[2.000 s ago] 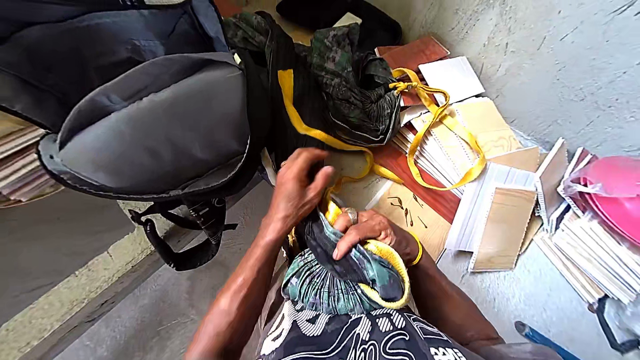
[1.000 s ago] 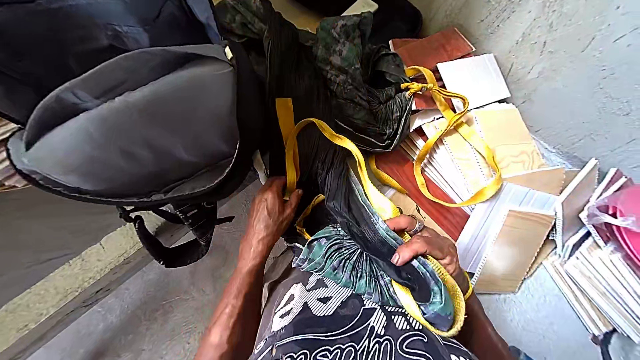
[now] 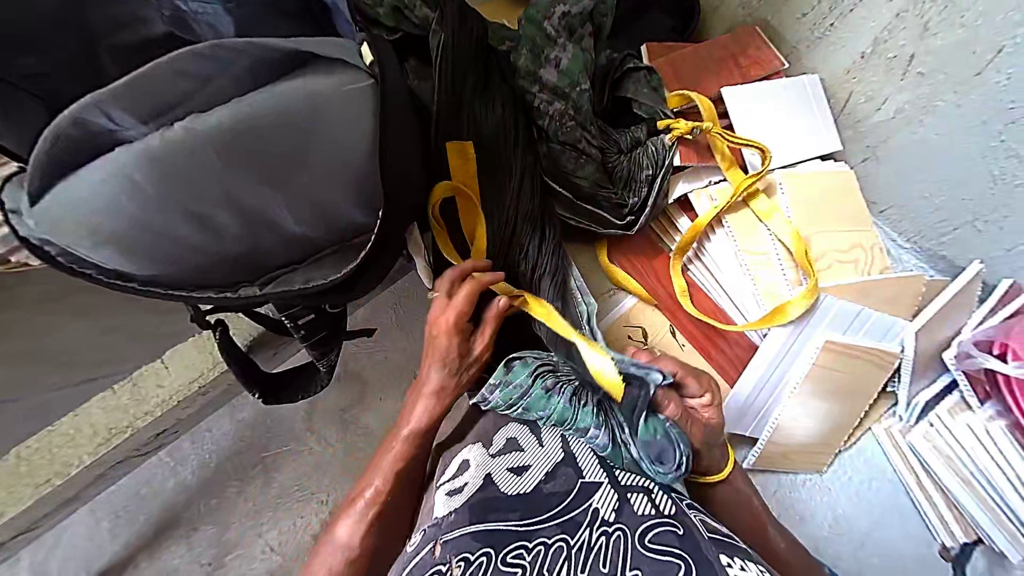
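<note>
My left hand [image 3: 462, 328] pinches a yellow webbing strap [image 3: 560, 324], which loops above the fingers and runs down toward my right hand. My right hand [image 3: 680, 396] grips the gathered end of a green camouflage cloth [image 3: 552, 392] against my shirt. Long black pleated fabric [image 3: 512, 176] stretches up from between the hands. Farther up lies a bunched camouflage cloth [image 3: 596, 136], with a second yellow strap [image 3: 740, 324] knotted at its end. The right fingertips are partly hidden by the cloth.
A grey and black backpack [image 3: 224, 184] fills the upper left, its black strap [image 3: 280, 392] hanging below. At right, cut panel pieces [image 3: 832, 400] in white, wood-grain and red lie on the floor beside a rough wall [image 3: 944, 120]. A pink item in clear plastic [image 3: 996, 356] rests on more panels.
The yellow strap that ran along the cloth edge by my right hand now lies across toward my left hand, with a loop above it. My left hand has moved away from the backpack's edge.
</note>
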